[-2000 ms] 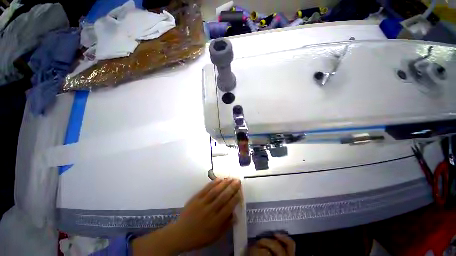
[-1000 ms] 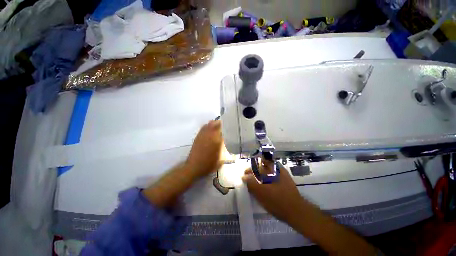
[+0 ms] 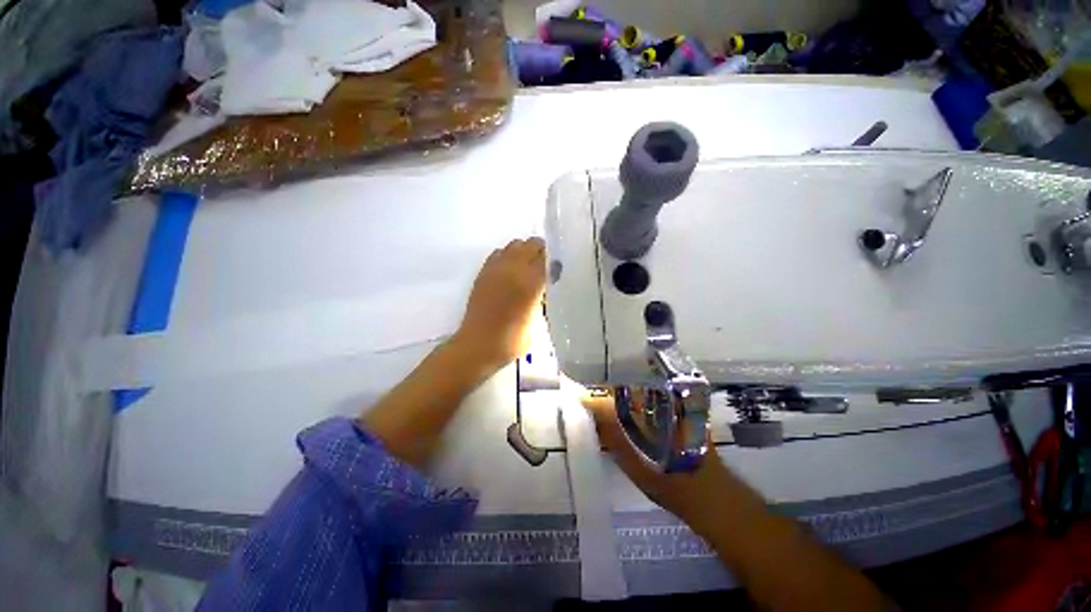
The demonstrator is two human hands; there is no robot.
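Note:
A white fabric strip point(image 3: 589, 502) runs from the lit needle area down over the table's front edge. The white sewing machine head point(image 3: 766, 281) covers the needle from above. My left hand point(image 3: 509, 299) is at the left end of the head, its fingertips partly hidden behind it. My right hand point(image 3: 646, 448) is beside the strip's upper end, under the shiny metal take-up guard point(image 3: 664, 412), which partly hides it. What either hand's fingertips hold cannot be seen. The needle plate point(image 3: 538, 412) shows between the hands.
A waiting white strip point(image 3: 126, 361) crosses blue tape point(image 3: 162, 269) at left. A brown plastic-wrapped package point(image 3: 359, 120) with white cloth point(image 3: 299, 60) is at back left. Thread cones point(image 3: 574, 36) lie behind. Red-handled scissors point(image 3: 1043, 472) are at right. A measuring tape point(image 3: 479, 548) lines the front edge.
Since two seconds ago, both hands have moved up from the front edge to the needle area. Over the last second, my left hand has moved slightly farther back; the view has shifted a little.

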